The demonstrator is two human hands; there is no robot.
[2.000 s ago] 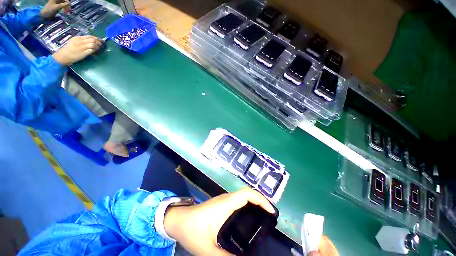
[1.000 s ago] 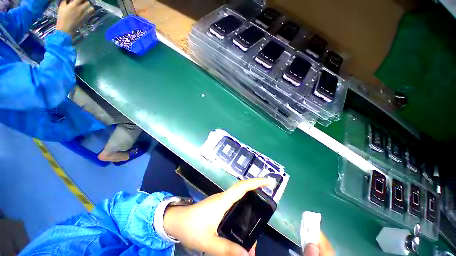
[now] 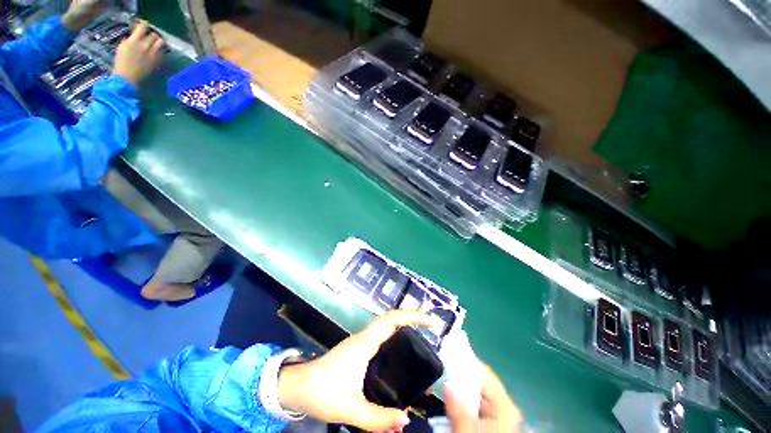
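Observation:
My left hand (image 3: 342,382) holds a black device housing (image 3: 403,365) by its edges over the near bench edge. My right hand (image 3: 486,404) is beside it at the lower edge of the picture, partly cut off and blurred, gripping a white wipe (image 3: 461,364). The wipe is close to the right side of the housing; whether it touches cannot be told. A white-edged sheet with dark square-windowed pieces (image 3: 391,287) lies on the bench just beyond my left hand, its near end partly hidden by my fingers.
Stacked clear trays (image 3: 397,156) hold black devices at the back. Lower trays (image 3: 562,326) hold more at right. A white bottle (image 3: 640,413) stands lower right. A blue bin (image 3: 211,89) holds small parts at back left. A person in a blue smock (image 3: 63,169) works at left.
The wipe and my right hand have moved up and left to the housing. The housing has turned, its face now plain dark. The view has shifted slightly. The coworker's hands have moved.

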